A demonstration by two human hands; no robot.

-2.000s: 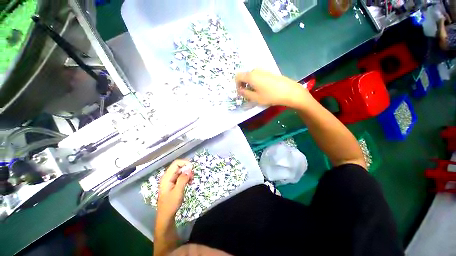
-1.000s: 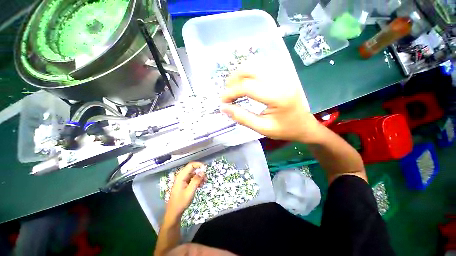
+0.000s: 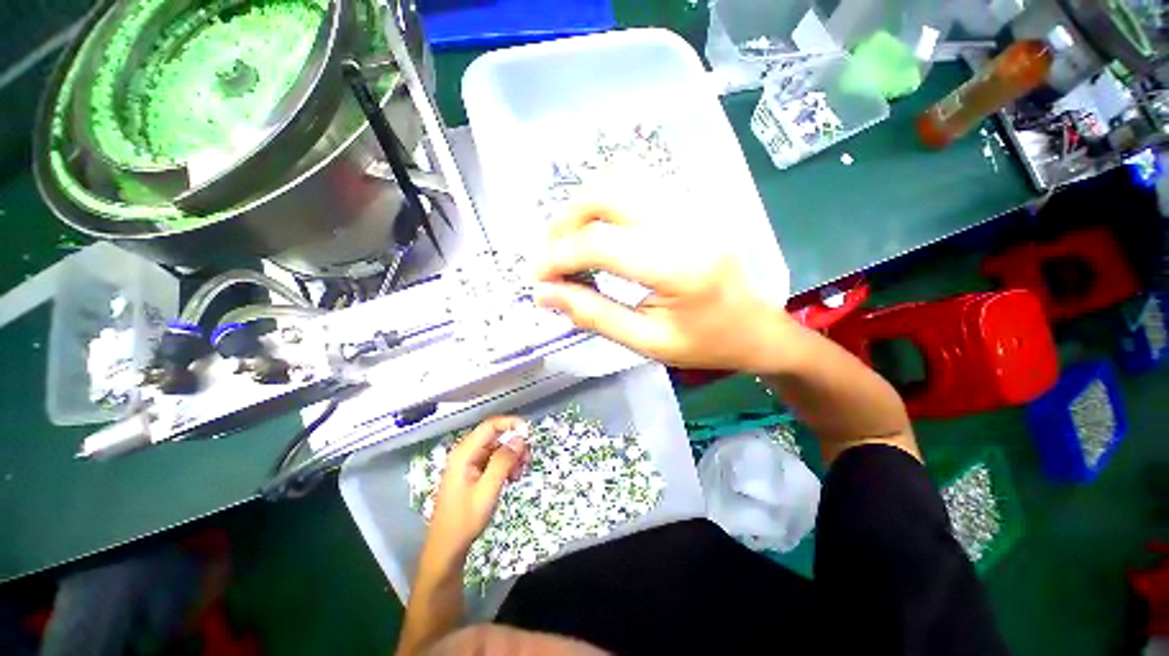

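Observation:
My left hand [image 3: 485,464] is over the lap tub [image 3: 378,519], pinching a small white part [image 3: 513,440] between thumb and fingers. The tub is full of small white-and-green parts [image 3: 564,493]. My right hand [image 3: 641,288] is raised at the right end of the silver fixture [image 3: 494,301], thumb and fingers curved toward it. Glare hides whether a part is between its fingertips. The whitish bench tub [image 3: 756,218] lies behind and beneath my right hand, with scattered small parts in it.
The steel bowl feeder [image 3: 295,173] with green lining stands upper left, a clear box [image 3: 77,333] below it. A small parts box [image 3: 801,115] and orange bottle [image 3: 987,96] are upper right. A red stool [image 3: 994,352], blue bin [image 3: 1090,417] and plastic bag [image 3: 759,493] are right.
My right hand has moved from over the bench tub leftward to the fixture. My left hand stays over the lap tub with its white part. The view has shifted, showing more of the bowl.

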